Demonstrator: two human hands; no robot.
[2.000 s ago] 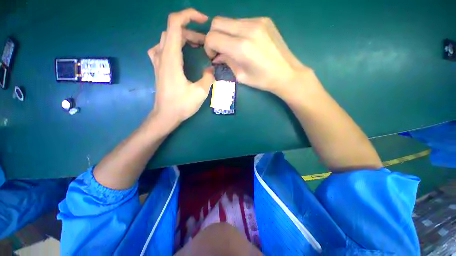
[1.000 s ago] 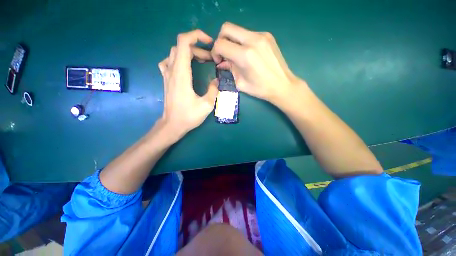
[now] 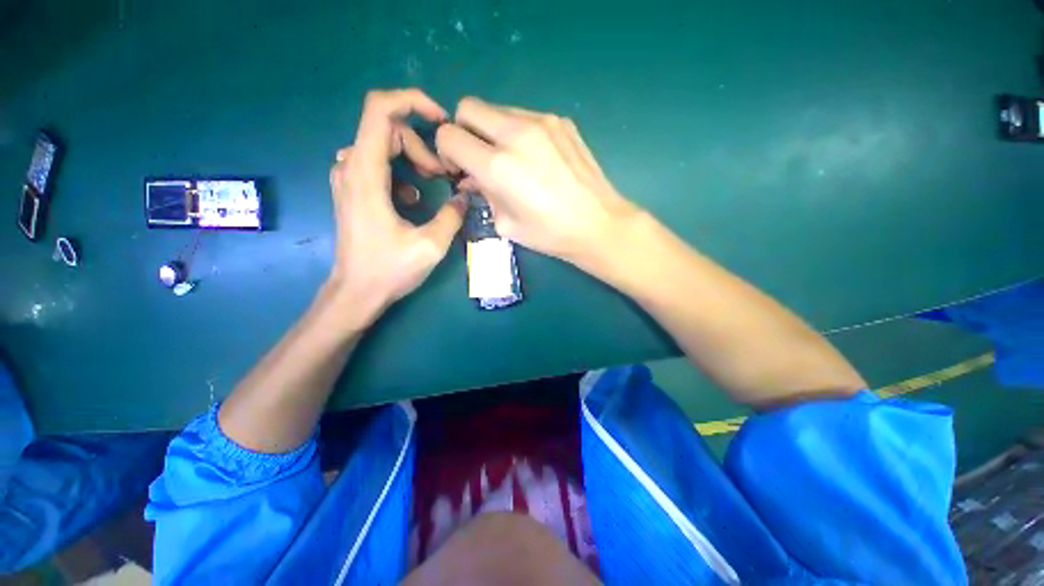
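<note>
A phone unit point(image 3: 493, 272) lies on the green tabletop in front of me, tilted slightly. Its near end shows a bright white area with a dark edge; its dark upper end is mostly hidden under my fingertips. My left hand point(image 3: 384, 212) is bare, with thumb at the upper left of the unit and the other fingers curved above it. My right hand point(image 3: 532, 172) is bare and bent over the upper end, its fingertips pinched close to the left ones. Whatever is between the fingertips is too small and hidden to tell.
A phone unit with a display window point(image 3: 204, 204) lies at left, with a small round part point(image 3: 172, 274) on a thin lead below it. Further left are another phone point(image 3: 38, 185) and an oval ring point(image 3: 66, 252). A dark phone point(image 3: 1022, 118) lies at the far right edge.
Both hands and the phone unit sit lower and further left in the picture than before. The unit is now slightly tilted. The fingertips stay together at its upper end.
</note>
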